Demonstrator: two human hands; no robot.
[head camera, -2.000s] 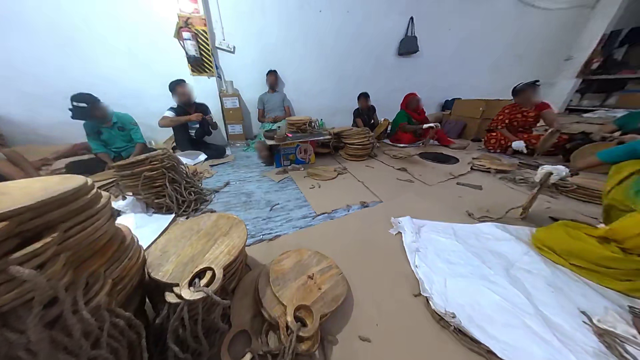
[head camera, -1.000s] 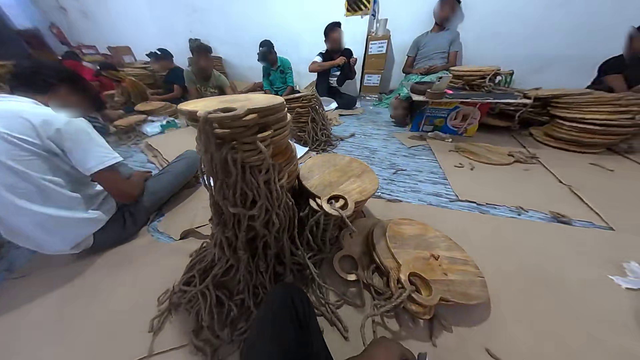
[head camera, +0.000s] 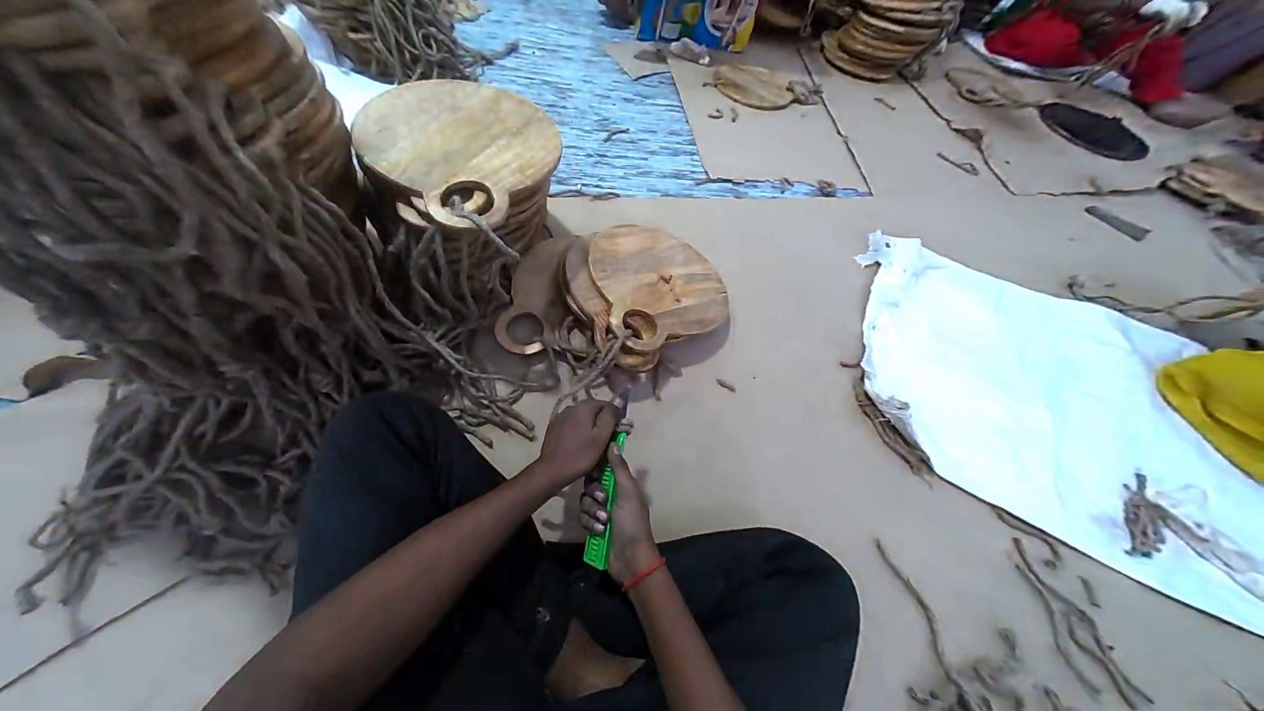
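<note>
My right hand (head camera: 624, 513) is closed around a green-handled cutter (head camera: 600, 533), whose front end reaches up to my other hand. Just above and left of it, my left hand (head camera: 581, 439) grips brown rope (head camera: 592, 375) running from the ring handle of a round wooden board (head camera: 660, 281). That board lies on a few others on the floor, with a loose ring-handled one showing at its left. Behind them stands a taller stack of round boards (head camera: 454, 138), with rope through the top ring. The cutter's tip is too small to make out clearly.
A tall stack with thick hanging ropes (head camera: 197, 237) fills the left side. White sheeting (head camera: 997, 365) lies on the right, beside yellow cloth (head camera: 1220, 400). Rope scraps (head camera: 1066, 622) are scattered on the cardboard floor (head camera: 790, 444). Farther back are more boards (head camera: 755, 86) and part of a seated person.
The view has tilted down strongly. Both my hands and the green cutter now show in front of the small board pile; earlier they were not plainly visible.
</note>
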